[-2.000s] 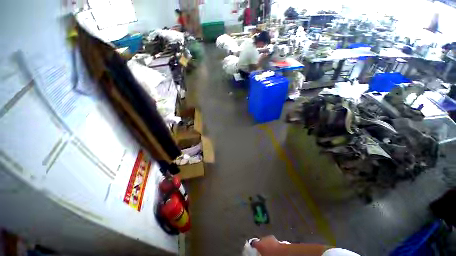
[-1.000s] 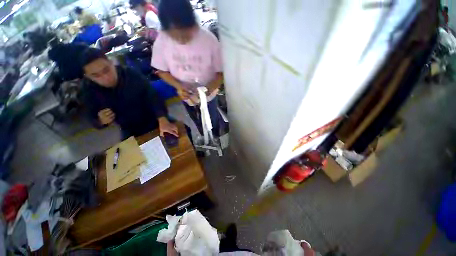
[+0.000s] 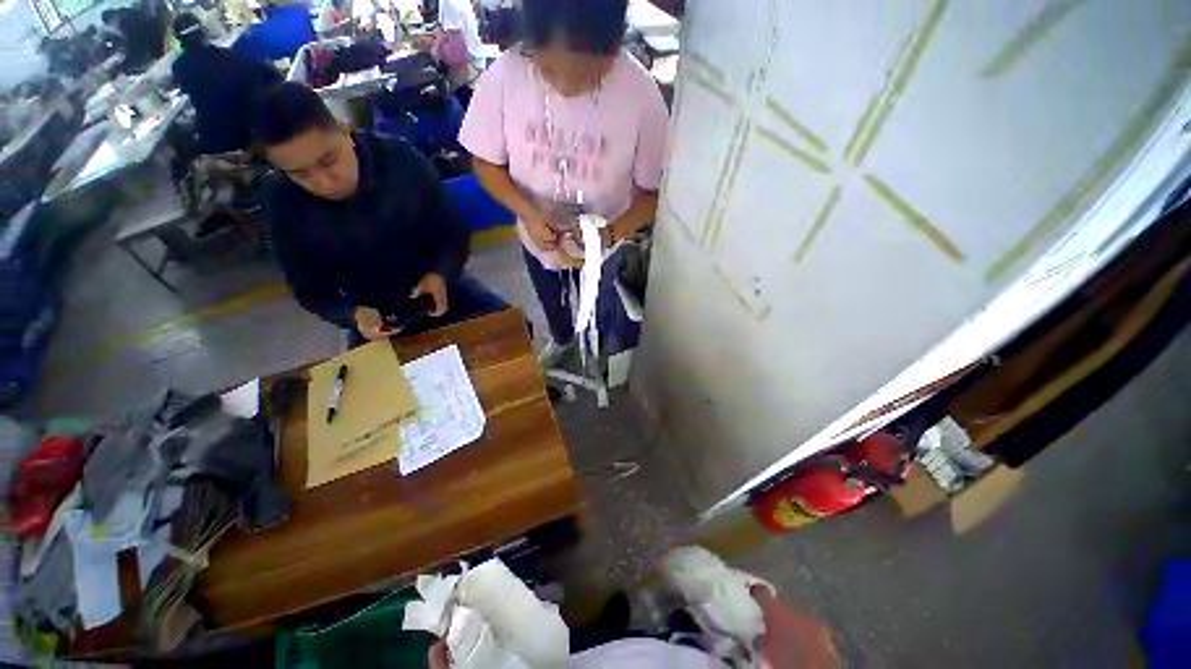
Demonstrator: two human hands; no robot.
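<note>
A bundle of limp white cut pieces (image 3: 503,622) is at the bottom edge of the view, left of centre. My left hand (image 3: 439,652) shows only as a small strip of skin at its lower left, mostly hidden by the cloth and cut off by the frame. A second white bundle (image 3: 712,591) is to the right. My right hand (image 3: 794,635) is closed around its right side, partly cut off at the bottom.
A wooden desk (image 3: 483,503) bears a brown envelope (image 3: 361,444) with a pen, a white form (image 3: 442,410) and grey cloth (image 3: 196,451). A green crate (image 3: 353,638) is beside it. One person sits behind, another stands holding white strips. A pillar (image 3: 784,248) and fire extinguisher (image 3: 812,499) are right.
The view has shifted, and the desk appears slightly further right. My right hand and its bundle show more fully. The seated person's hands are now together at a dark object.
</note>
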